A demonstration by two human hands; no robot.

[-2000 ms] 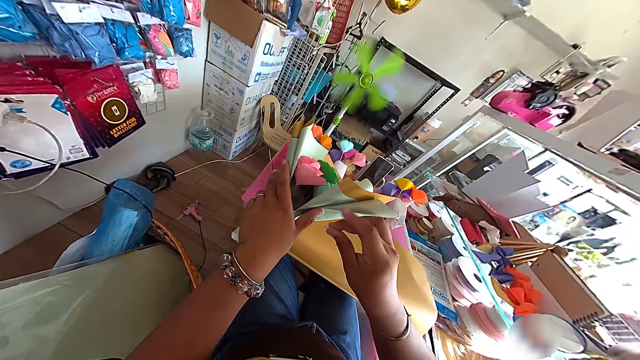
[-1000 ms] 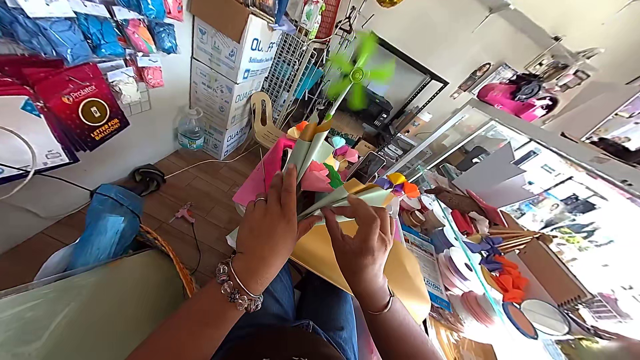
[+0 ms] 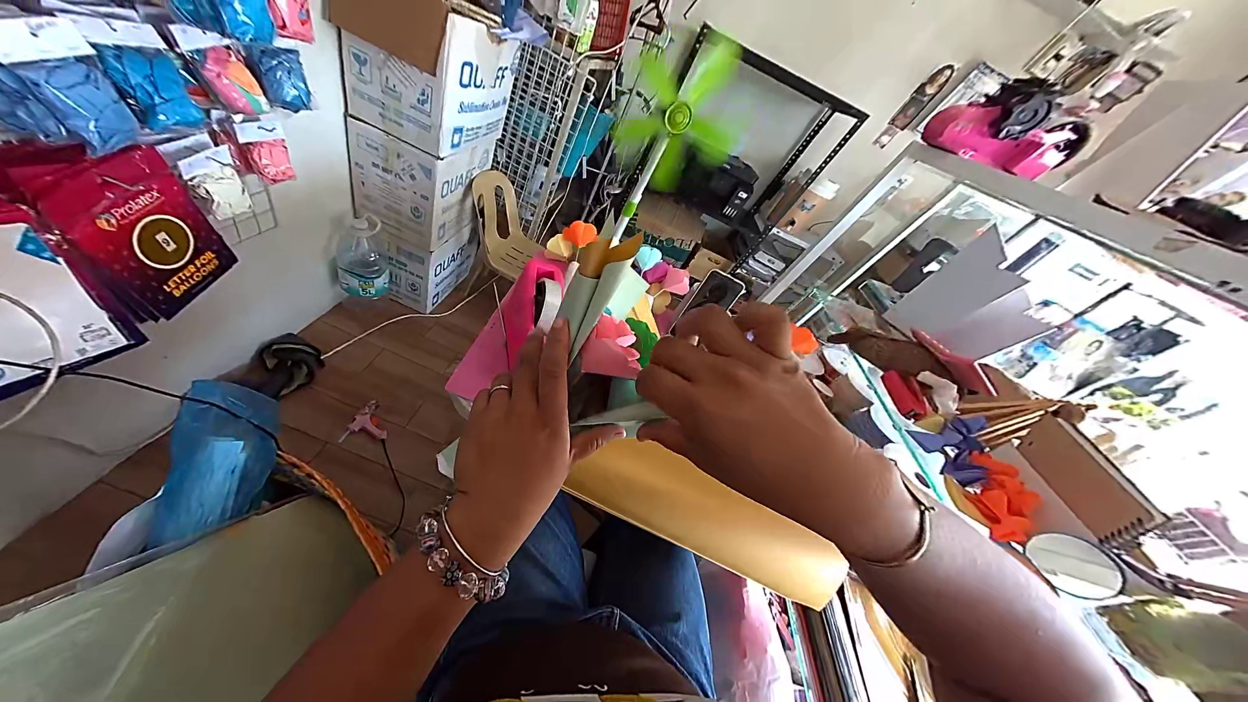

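My left hand [image 3: 517, 439], with a ring and bracelets, holds the left side of a pale green paper wrap [image 3: 590, 297], its fingers pointing up along the fold. My right hand [image 3: 731, 390] pinches the wrap's lower right part, near my left thumb; its fingertips are partly hidden. Colourful paper flowers [image 3: 611, 343] stand between the hands, pink, orange and light blue among them. Behind my left fingers are pink paper [image 3: 502, 327] and a pale roll, perhaps tape. Gold paper [image 3: 712, 517] extends under my right forearm, above my jeans.
A green-bladed fan [image 3: 678, 117] stands ahead near a beige plastic chair [image 3: 502, 224]. A pink glue gun [image 3: 366, 421] with its cord lies on the tiled floor at left, near a water jug [image 3: 362, 258]. Stacked cartons [image 3: 400, 171] are behind. A glass case [image 3: 877, 390] with craft supplies is at right.
My right hand has risen and turned over the flowers, its back now covering much of the wrap's right side. My left hand stays at the wrap's left side.
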